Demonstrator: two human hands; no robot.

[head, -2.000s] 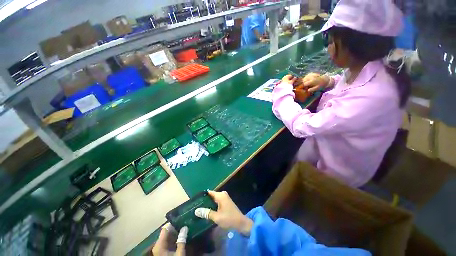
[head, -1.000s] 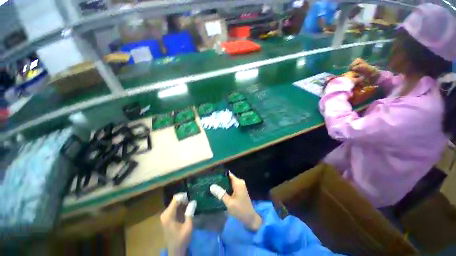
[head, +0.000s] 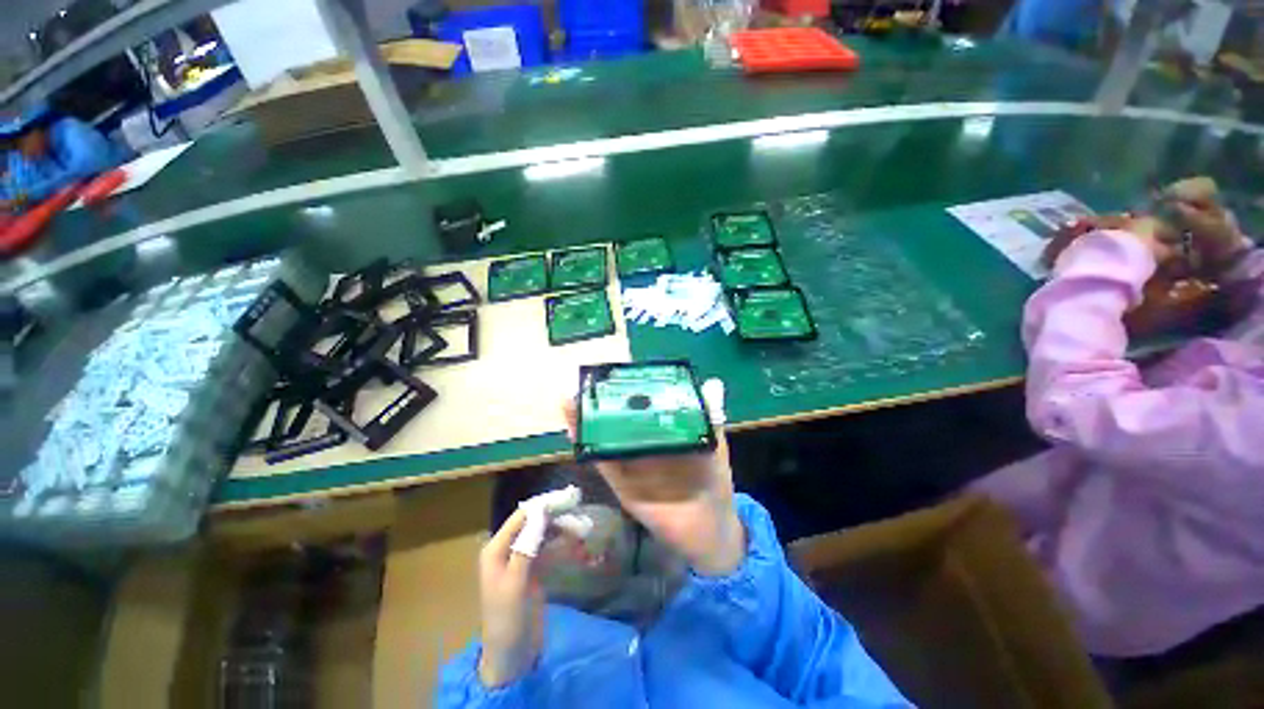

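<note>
My right hand (head: 679, 501) holds a green circuit board in a black frame (head: 643, 410), its green face up, raised in front of the bench edge. My left hand (head: 524, 575) is below and left of it, away from the board, with white finger cots on its fingertips and the fingers bent. I see no part in the left hand. Several framed green boards (head: 578, 316) lie on the beige sheet (head: 513, 382) and on the green bench. A heap of white inserts (head: 677, 301) lies between them.
Black open frames (head: 374, 402) are piled at left, beside a clear tray of white-blue inserts (head: 125, 381). A black block (head: 459, 222) stands behind. Clear plastic (head: 866, 298) lies right of the boards. A person in pink (head: 1151, 416) works at right. Open cardboard boxes (head: 957, 582) sit below the bench.
The view has swung left. The framed board has been raised and shows its green face more clearly. My left hand has let go of it and moved away; my right hand holds it alone.
</note>
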